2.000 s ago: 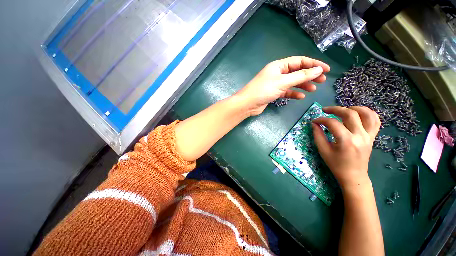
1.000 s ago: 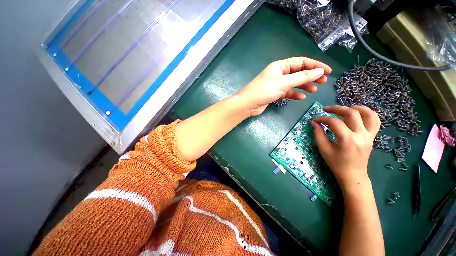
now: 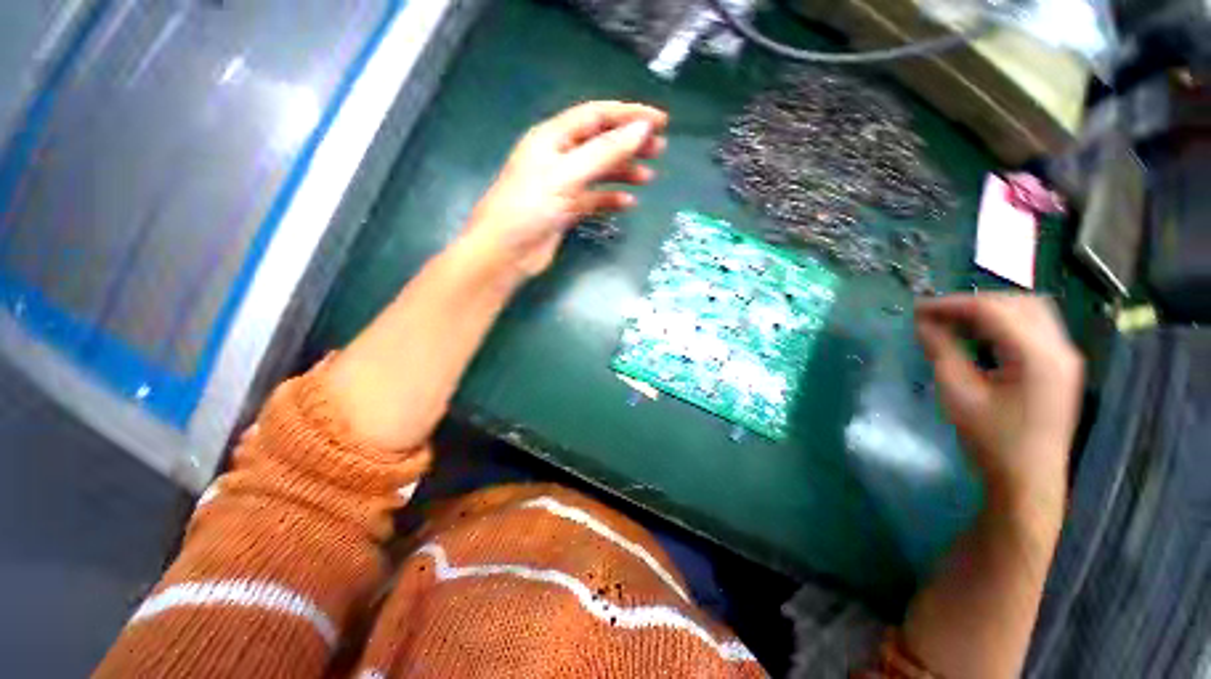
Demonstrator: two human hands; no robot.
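The green circuit board [image 3: 728, 322], dotted with small parts, lies flat on the dark green bench top with neither hand on it. My left hand [image 3: 565, 179] hovers beyond the board's left corner, thumb and index fingertip together; whether it holds a small component cannot be told. A small pile of components [image 3: 598, 228] lies by its wrist, partly hidden. My right hand [image 3: 1005, 371] is blurred, right of the board, with fingers bent; its fingertips are too blurred to show what they hold. The tweezers are not visible. The main heap of components [image 3: 830, 153] lies beyond the board.
A pale frame with a blue inner border [image 3: 252, 285] stands at left. A component bag [image 3: 677, 29], a grey cable [image 3: 850, 56] and a beige box [image 3: 976, 80] are at the back. A pink-white paper slip [image 3: 1007, 232] and a dark-edged flat case [image 3: 1110, 223] lie at right.
My right hand has left the board and moved right. The view has turned and shifted right, so the bench things appear further left. The left hand keeps its pose.
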